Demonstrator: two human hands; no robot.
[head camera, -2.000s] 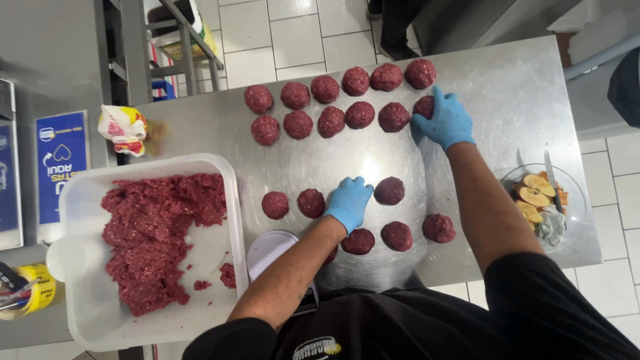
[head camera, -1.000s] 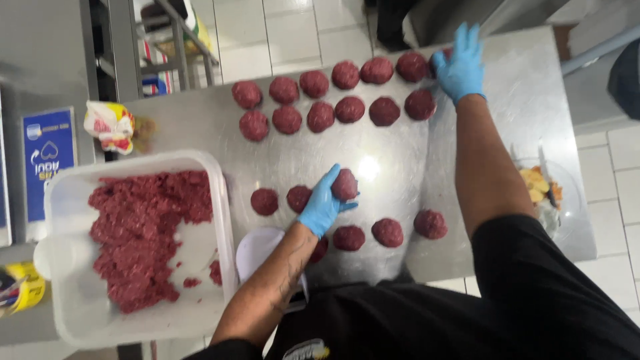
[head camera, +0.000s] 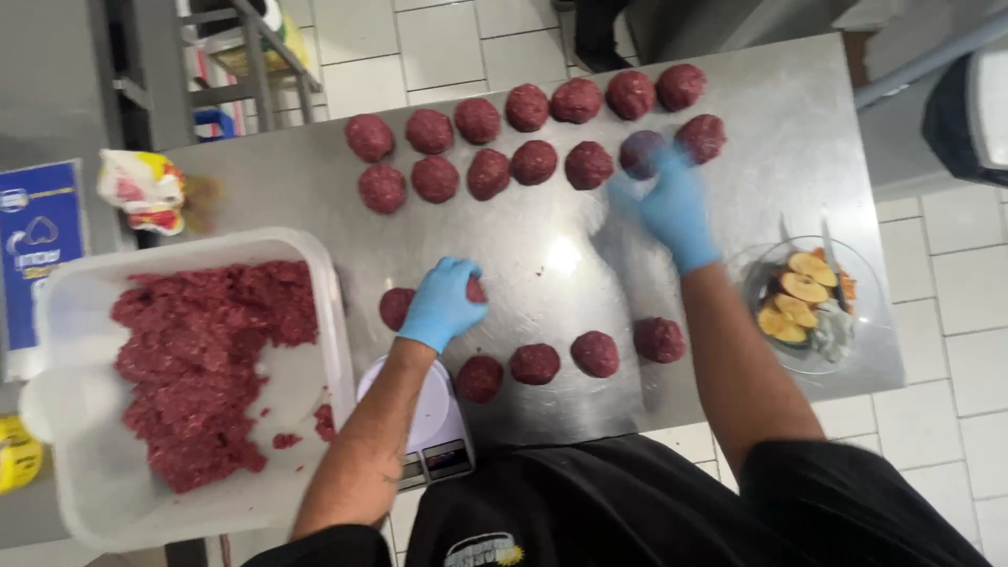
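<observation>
My left hand (head camera: 445, 303), in a blue glove, is closed over a ground meat ball (head camera: 476, 290) beside another ball (head camera: 396, 308). My right hand (head camera: 673, 206), gloved too and motion-blurred, reaches over the second row, its fingers near a meat ball (head camera: 642, 153) and the row's end ball (head camera: 701, 138); whether it holds one I cannot tell. Two rows of balls lie along the far side of the steel table (head camera: 535, 260). Several more, such as this meat ball (head camera: 535, 364), lie near my body. Loose ground meat (head camera: 197, 370) fills much of a white plastic tub (head camera: 335, 315) at the left.
A white kitchen scale (head camera: 429, 409) stands under my left forearm. At the right, a clear glass plate (head camera: 870, 315) holds fruit slices (head camera: 805, 285) and cutlery. A crumpled colourful bag (head camera: 146, 189) lies behind the tub. Another person's shoe (head camera: 598, 55) shows beyond the far edge.
My right hand has moved from the far row's right end toward my body, and a ball now lies at that end. My left hand has moved left, toward the tub.
</observation>
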